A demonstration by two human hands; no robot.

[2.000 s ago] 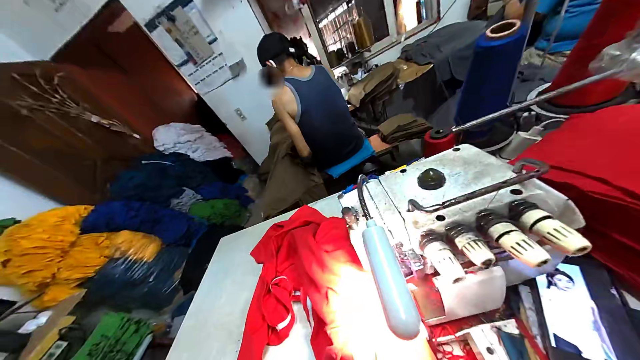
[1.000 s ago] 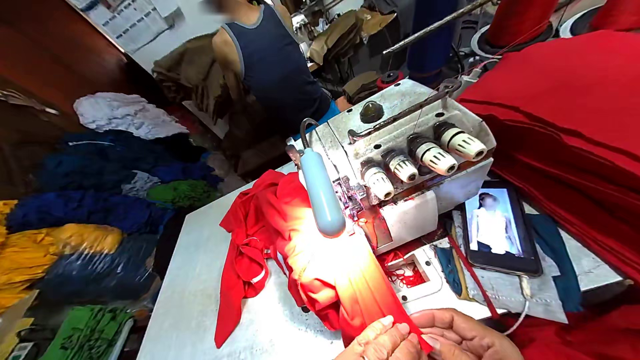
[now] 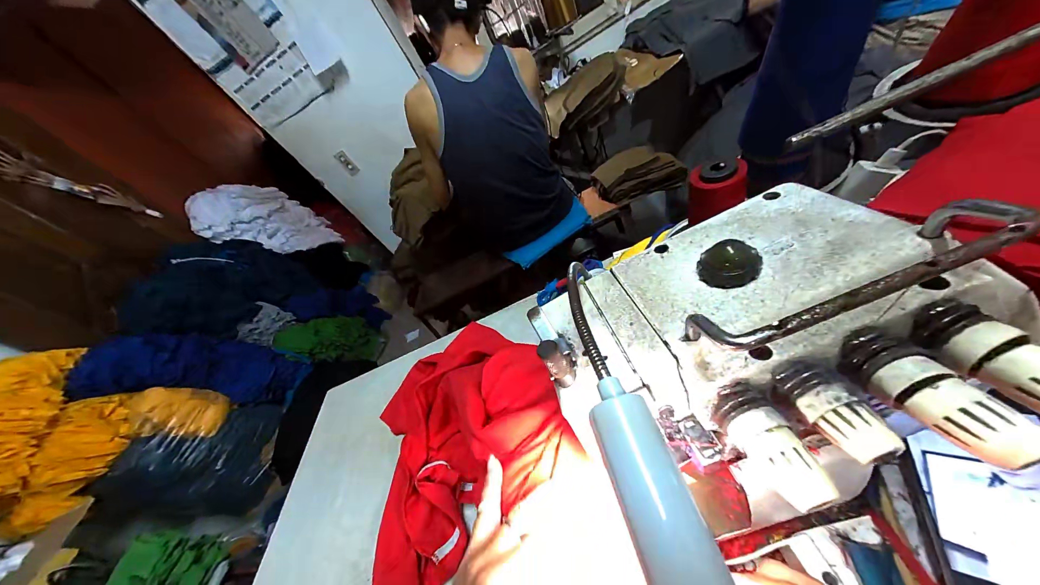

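A red garment (image 3: 487, 406) lies bunched on the white table, beside the needle area of an overlock sewing machine (image 3: 796, 252). At the bottom, my left hand (image 3: 504, 536) rests against the red cloth with one finger extended; glare washes out the rest, so its hold is unclear. Only a small part of my right hand (image 3: 772, 572) shows at the lower edge, under the front of the machine; what it touches is hidden. A light-blue lamp (image 3: 658, 496) on a flexible neck stands between the garment and the machine's tension knobs (image 3: 780, 447).
Beyond the table, a co-worker (image 3: 504, 146) sits with their back to me, near brown cloth. Heaps of blue, yellow (image 3: 49, 422), green and white fabric lie at left. A red thread cone (image 3: 717, 191) stands behind the machine. A metal rod (image 3: 910, 88) crosses the upper right.
A second ago both hands were together on the cloth's near end; now they are apart, the left against the bunched garment, the right mostly out of sight. The view has shifted.
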